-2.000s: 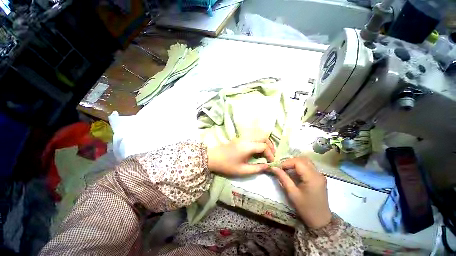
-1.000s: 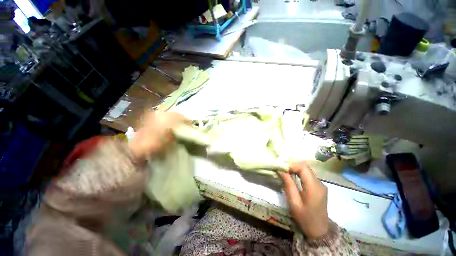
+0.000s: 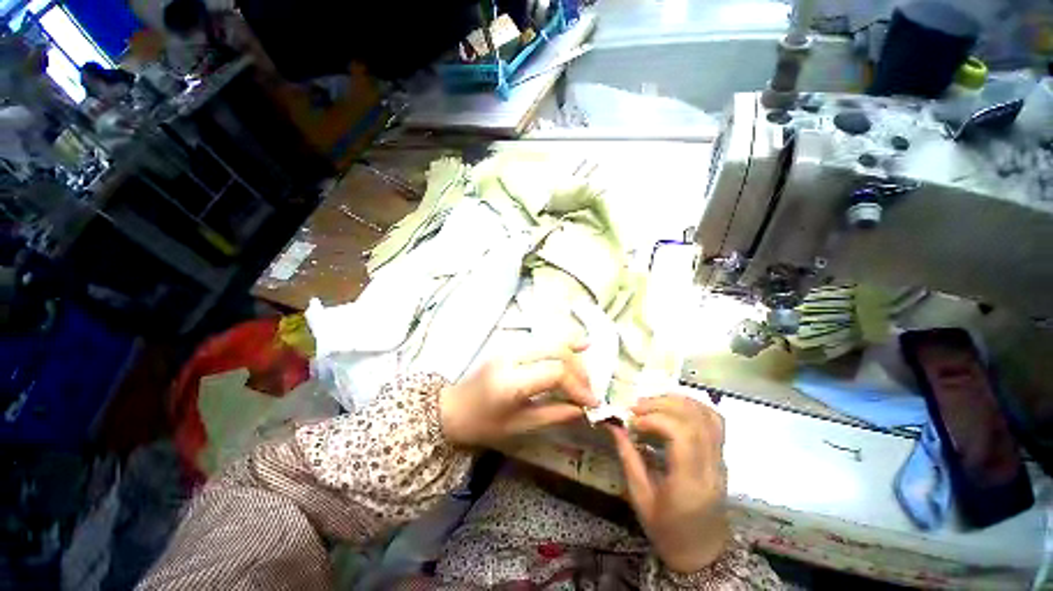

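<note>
Light green garment fabric (image 3: 577,248) lies bunched on the white table left of the sewing machine (image 3: 739,191), with white fabric (image 3: 462,260) beside it. My left hand (image 3: 520,398) and my right hand (image 3: 676,473) meet at the table's front edge. Their fingertips pinch a small whitish edge of the fabric (image 3: 606,412) between them. The needle area is washed out by bright light, so the needle cannot be made out.
A smartphone (image 3: 968,427) lies at right on a light blue cloth (image 3: 860,401). A striped green bundle (image 3: 827,323) sits behind the foot. Green strips (image 3: 422,217) lie on the brown board (image 3: 335,237) at left. A red bag (image 3: 214,364) is at lower left.
My left hand has come back from the far left to meet my right hand at the front edge. The green fabric has shifted back, and white fabric is now spread over the left side.
</note>
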